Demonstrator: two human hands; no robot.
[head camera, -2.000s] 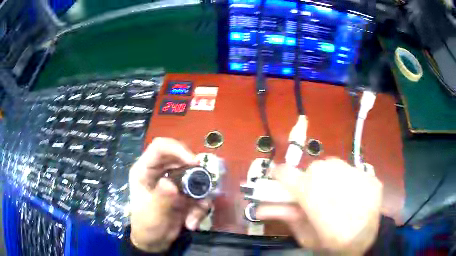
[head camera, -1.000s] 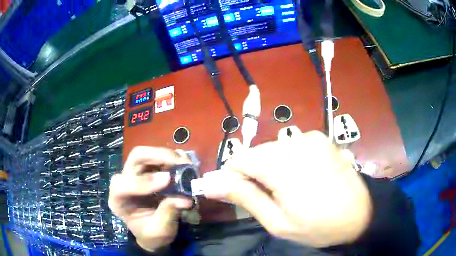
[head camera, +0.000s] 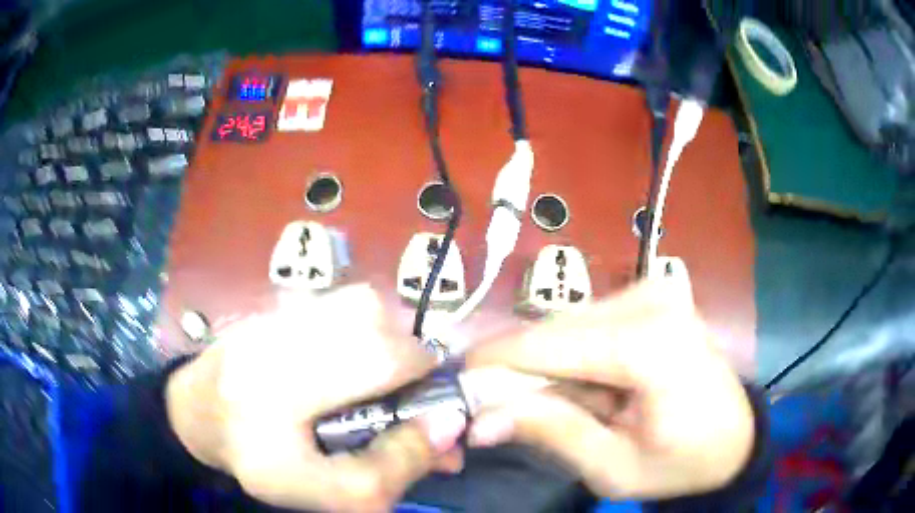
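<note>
My left hand (head camera: 301, 401) holds a dark metallic car charger (head camera: 391, 413) between thumb and fingers, lying roughly level, low in front of the test box (head camera: 492, 120). My right hand (head camera: 612, 391) meets its right end, fingertips pinching a white USB plug (head camera: 482, 391) against the port face. The fingers partly hide the plug, so how far it is inserted cannot be told. A black lead and a white lead run down over the box to the hands.
Round metal-rimmed sockets (head camera: 323, 191) and off-white AC outlets (head camera: 303, 258) cross the box. Red and blue meters (head camera: 241, 124) are at its top left. A blister tray (head camera: 85, 230) lies left, a screen (head camera: 562, 35) behind, a tape roll (head camera: 766, 56) on the green board right.
The view has shifted. The charger was upright-facing in my left hand with the plug apart; the right hand brought the plug to its port. The charger now lies lower, its side showing.
</note>
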